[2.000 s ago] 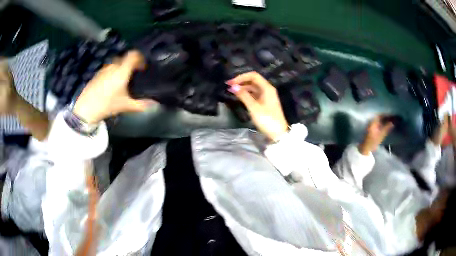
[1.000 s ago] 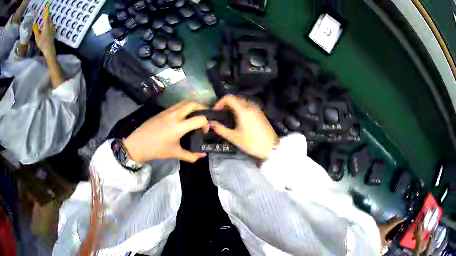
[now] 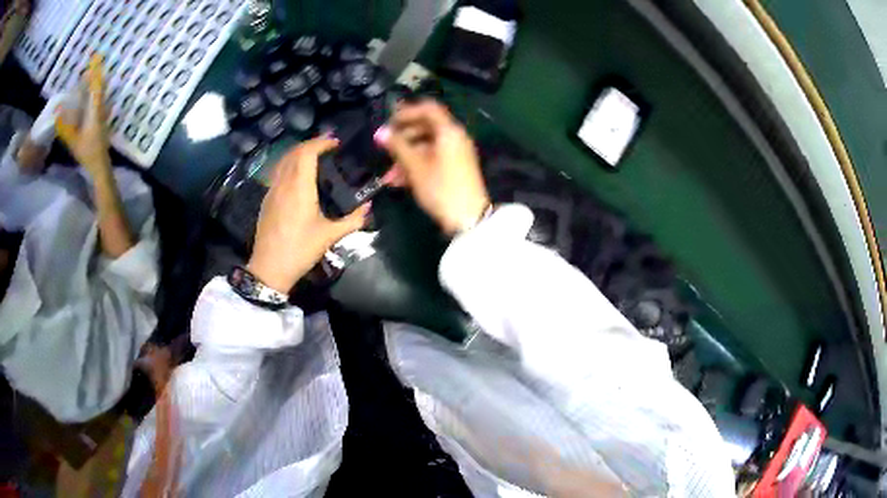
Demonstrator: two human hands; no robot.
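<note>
My left hand [image 3: 292,212] is shut on a black housing [image 3: 348,177], held tilted above the worktop with its white printed marks towards me. My right hand [image 3: 435,156] is at the housing's right side, blurred, with fingers bent together; whether it holds a small piece cannot be told. Glossy black button caps [image 3: 300,86] lie in a loose heap just beyond the housing. More housings [image 3: 593,238] lie piled to the right, partly hidden by my right arm.
A white parts tray [image 3: 146,68] is at the far left, by a neighbour's hand [image 3: 88,131]. Dark units with white labels [image 3: 610,124] stand on the green conveyor [image 3: 720,185]. A crinkled dark bag [image 3: 233,199] is left of my left hand. A red tray [image 3: 793,452] is at the lower right.
Both hands have moved up towards the caps with the housing. My right hand has lifted from around it to its upper right. The view has shifted, and another labelled unit shows at the top.
</note>
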